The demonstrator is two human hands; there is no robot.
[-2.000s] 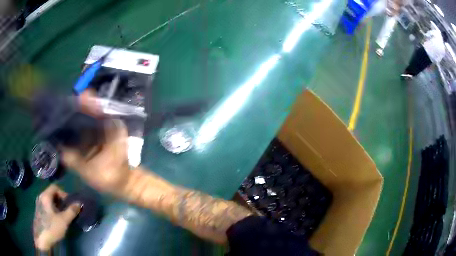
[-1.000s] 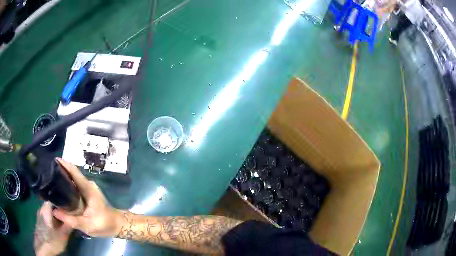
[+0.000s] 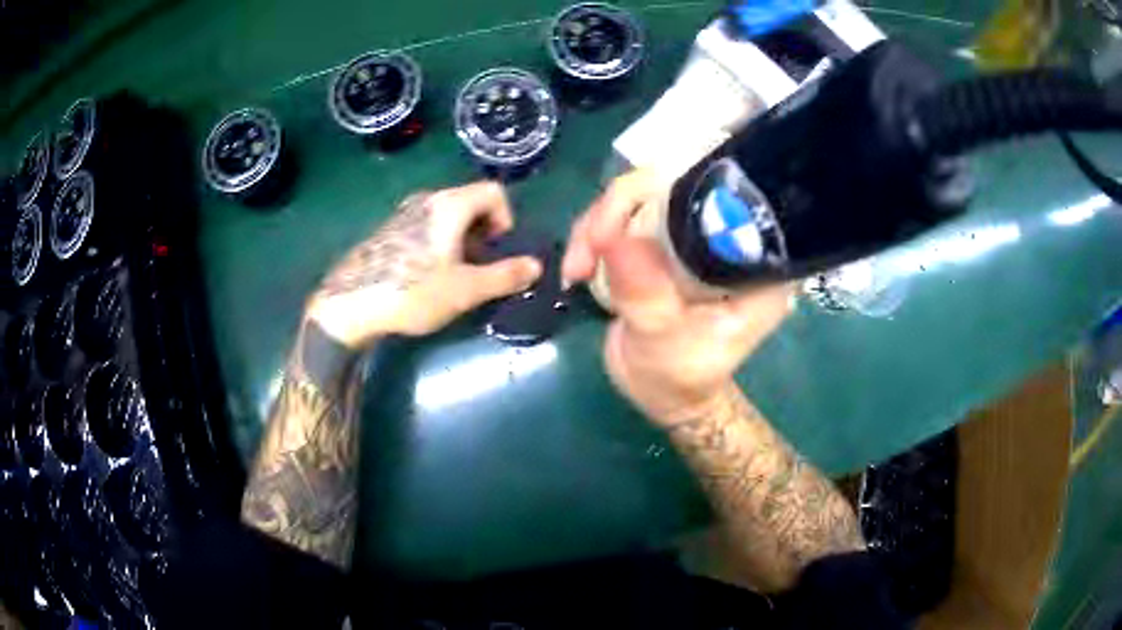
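Note:
My right hand (image 3: 683, 302) grips the black electric screwdriver (image 3: 812, 172), held slanted with its blue-and-white round label facing up. Its tip is hidden by my fingers. My left hand (image 3: 418, 265) holds a black round unit (image 3: 527, 302) on the green bench between thumb and curled fingers. The unit is partly hidden by the hand and slightly blurred. The fingers of my right hand are close to the unit; I cannot tell if the driver touches it.
Lamp units (image 3: 506, 117) with silver-rimmed faces stand in a row behind my hands. A black blister tray (image 3: 111, 369) is at the left. The screw feeder (image 3: 701, 99) is behind the screwdriver. A clear screw cup (image 3: 855, 289) and cardboard box (image 3: 1009, 492) are at the right.
The view has swung left, bringing the tray and row of units into sight. My hands, together on the screwdriver a second ago, are now apart, with my left hand around the black unit.

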